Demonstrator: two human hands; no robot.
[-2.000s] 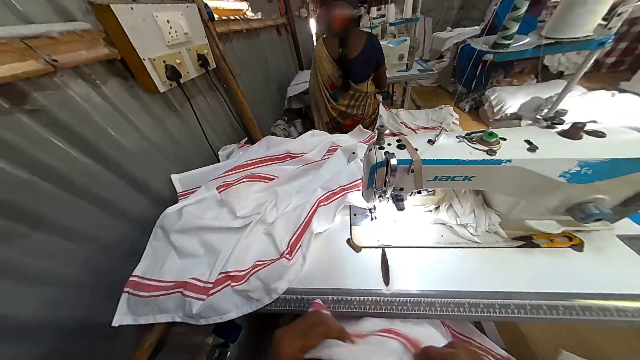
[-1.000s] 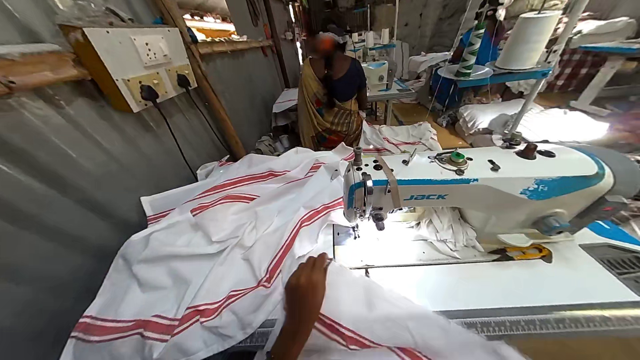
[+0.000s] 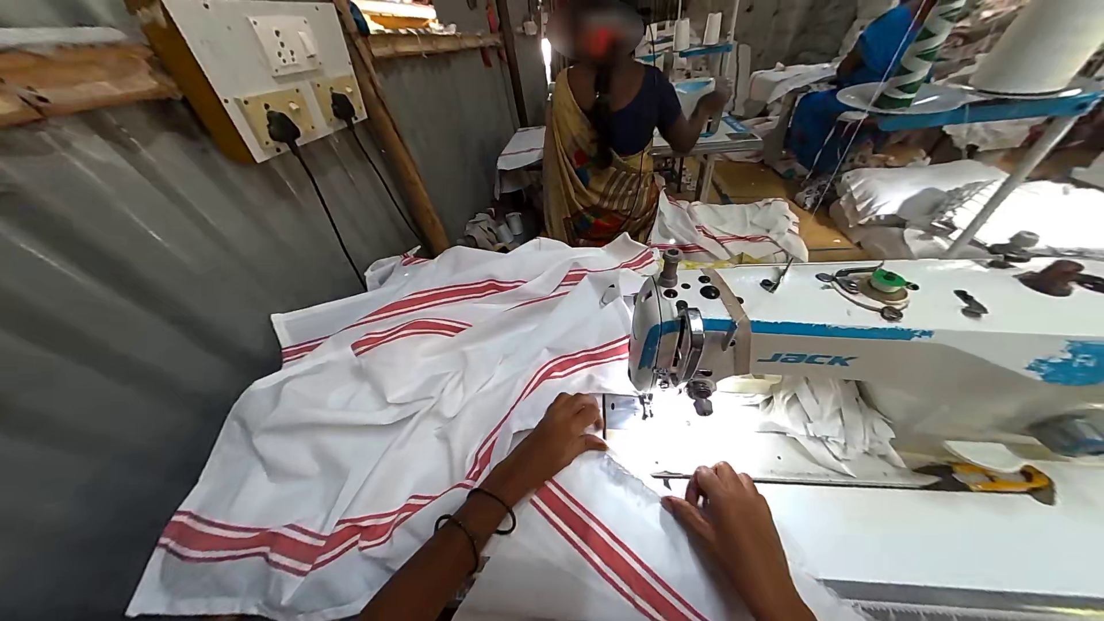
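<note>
White cloth with red stripes (image 3: 414, 388) is heaped over the left of the sewing table, and another striped cloth part (image 3: 595, 535) lies at the front edge. My left hand (image 3: 565, 431) pinches the cloth's edge just left of the needle plate. Lower right, my right hand (image 3: 724, 517) rests on the cloth near its raw edge, fingers bent; whether it grips is unclear. A Jack industrial sewing machine (image 3: 828, 345) stands behind my hands, its presser foot (image 3: 645, 405) right of my left fingertips. A thin dark metal tool (image 3: 673, 475) lies by my right fingertips.
White fabric strips (image 3: 828, 423) and yellow-handled snips (image 3: 992, 479) lie under and beside the machine arm. A socket board (image 3: 276, 69) hangs on the corrugated wall. One person (image 3: 604, 147) faces another machine behind; another person (image 3: 871, 69) sits farther right. A thread stand (image 3: 1018, 103) rises at right.
Both hands are now on the cloth near the needle; a second ago only one hand showed there. The cloth's front part has moved up onto the table from below its edge.
</note>
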